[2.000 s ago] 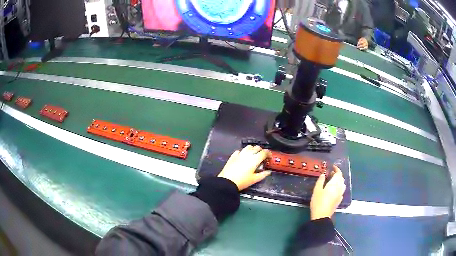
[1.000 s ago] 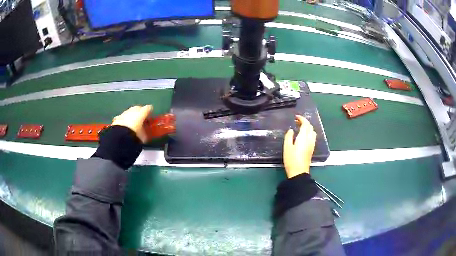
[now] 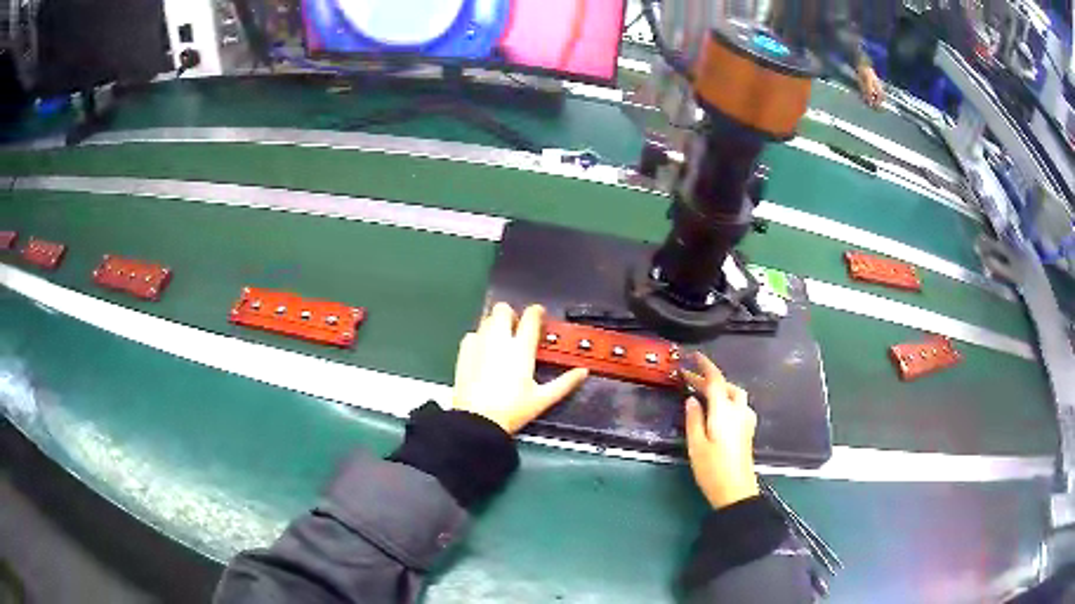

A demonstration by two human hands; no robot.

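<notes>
A red carrier [image 3: 604,353] with a row of small round parts lies on the black microscope base plate [image 3: 566,269], in front of the thin black guide bar [image 3: 613,317]. My left hand [image 3: 505,368] holds its left end, fingers over the end and thumb along the front edge. My right hand [image 3: 721,434] holds its right end with the fingertips. The upright black microscope [image 3: 714,195] with an orange-brown band stands just behind the carrier. The monitor [image 3: 472,33] shows part of a pale circle with a blue ring on pink.
More red carriers lie on the green bench to the left [image 3: 297,317] and to the right [image 3: 882,270]. Tweezers [image 3: 804,529] lie by my right sleeve. A green-white patch [image 3: 771,283] shows behind the column. Another person's hand [image 3: 870,86] shows at the far right back.
The left hand has brought a carrier from the bench at left onto the base plate. The right hand has closed on its right end. The monitor went from plain blue to a pink-blue picture. The view shifted.
</notes>
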